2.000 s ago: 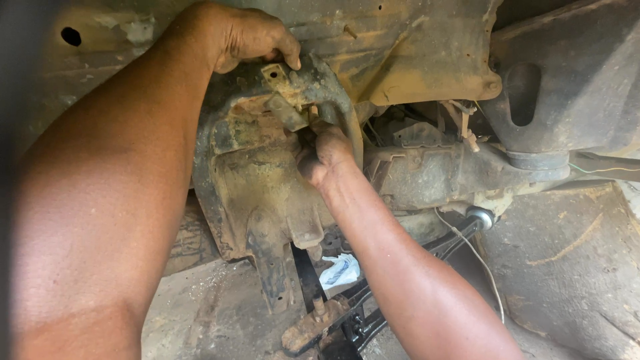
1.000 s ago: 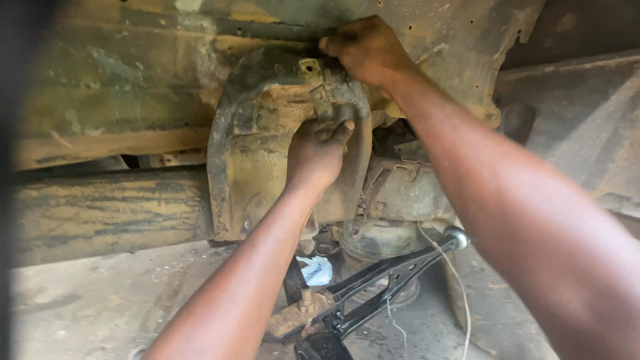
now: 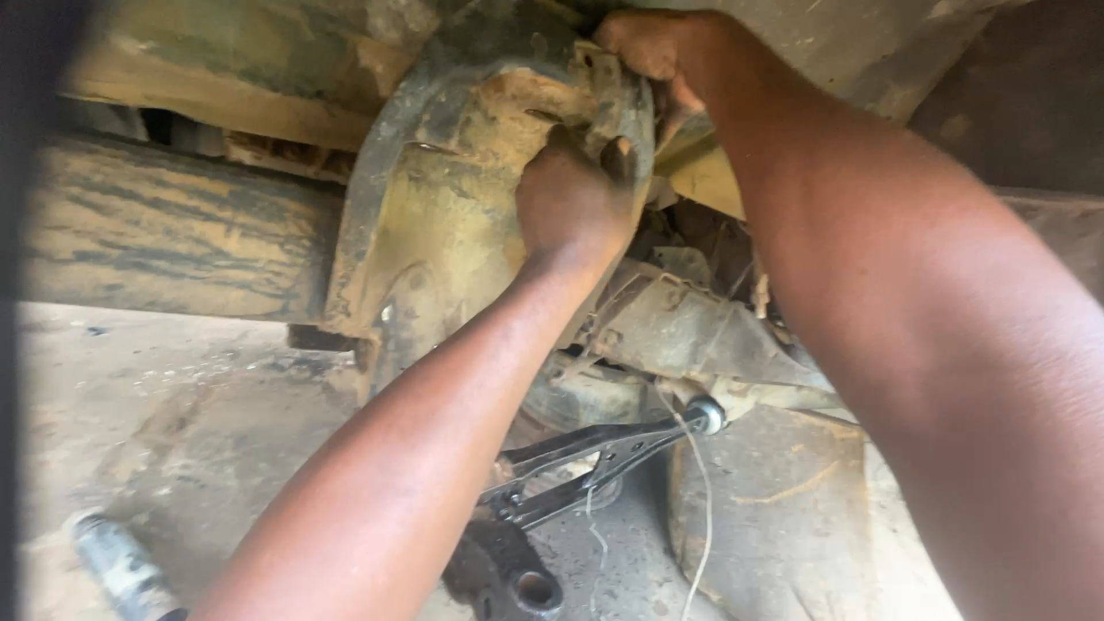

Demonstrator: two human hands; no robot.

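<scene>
A dirty, curved metal suspension mount [image 3: 440, 203] stands against the vehicle's underside. My left hand [image 3: 573, 194] is curled at its recessed inner face, with the thumb beside the right rim; whatever lies inside the fingers is hidden. Just above that hand, a small metal bracket with a hole [image 3: 597, 73] lies along the mount's upper right side. My right hand [image 3: 651, 52] is at the outer top right edge, close to the bracket, its fingertips partly hidden behind the rim.
A long frame rail [image 3: 181, 228] runs left from the mount. Below are a black control arm [image 3: 569, 440], a thin hanging cable [image 3: 705, 500] and a dark metal part with a round hole [image 3: 517, 573]. A cylindrical object [image 3: 121, 556] lies at lower left on the floor.
My hands have traded places since the oldest frame: the left went from the mount's top to its inner face, the right from there to the top right edge. The view has shifted closer.
</scene>
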